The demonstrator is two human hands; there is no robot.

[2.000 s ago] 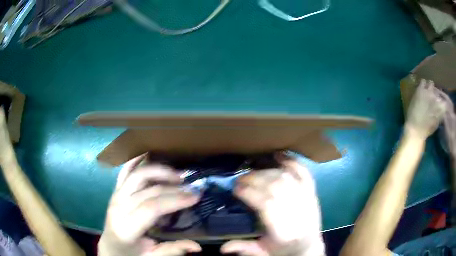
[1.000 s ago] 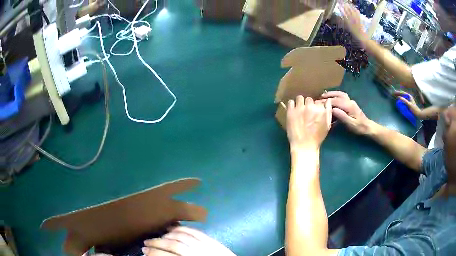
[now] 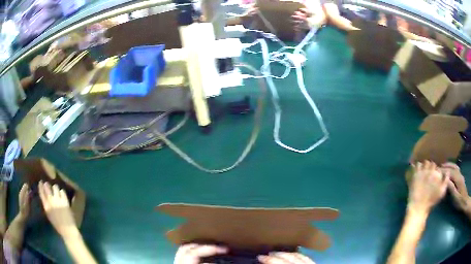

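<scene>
An open brown mailer box stands at the bottom centre, its lid [image 3: 248, 226] upright with rounded ends and angled side flaps. Only a dark strip of its contents shows below the lid; the rest is cut off by the frame edge. My left hand [image 3: 199, 253] is at the left part of the box opening, mostly cut off. My right hand [image 3: 285, 258] is at the right part, also mostly cut off. Both are slightly blurred, and what the fingers touch inside is hidden.
Other people's hands work on brown boxes at far left [image 3: 58, 203] and far right [image 3: 429, 180]. A blue bin [image 3: 137, 71], a power strip [image 3: 204, 62] and white cables [image 3: 302, 103] lie beyond. A grey cable [image 3: 217, 169] curves behind my box. A larger carton [image 3: 431, 77] stands back right.
The view has swung left from the right-hand worker, so my box now shows at the bottom centre. Both my hands now show at it; the blue bin is more fully in view.
</scene>
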